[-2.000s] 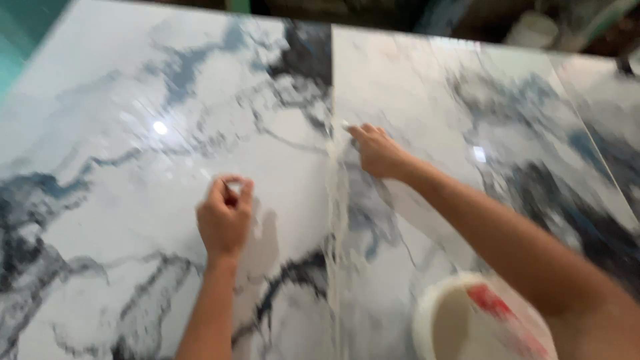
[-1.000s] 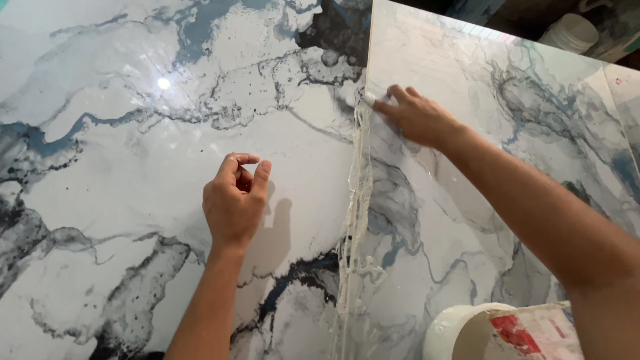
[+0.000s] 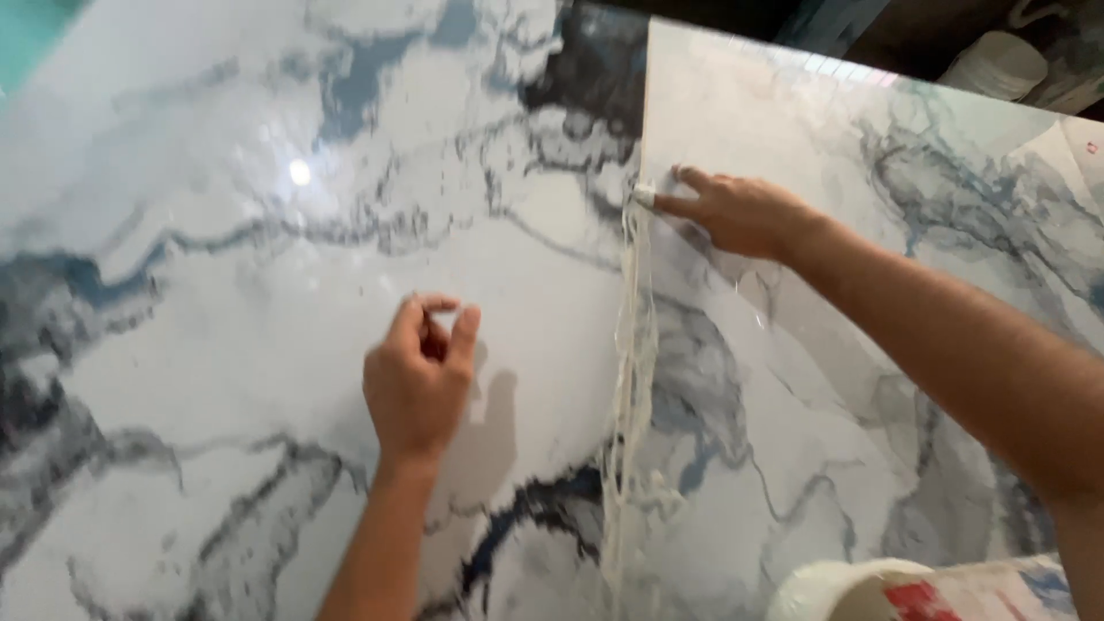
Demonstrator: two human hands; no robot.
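Two glossy marble-patterned slabs, the left slab (image 3: 259, 371) and the right slab (image 3: 819, 362), meet at a seam with ragged whitish paste (image 3: 634, 388) along its lower part. My right hand (image 3: 742, 211) reaches in from the right; its extended index finger, coated white at the tip, touches the seam at the paste's upper end. No tool shows in it. Over the left slab, my left hand (image 3: 423, 371) is raised with its fingers curled and the thumb apart from them, holding nothing visible. Its shadow falls on the slab beside it.
A whitish bucket (image 3: 802, 591) stands at the bottom right, with a red-marked bag or wrapper (image 3: 975, 591) at its rim. Beyond the right slab's far edge is a white bucket (image 3: 1000, 65) in a dark area. Another slab's edge shows at the far right.
My right index finger stays at the seam, by the upper end of the paste. My left hand keeps its curled pose over the left slab. The view has shifted somewhat.
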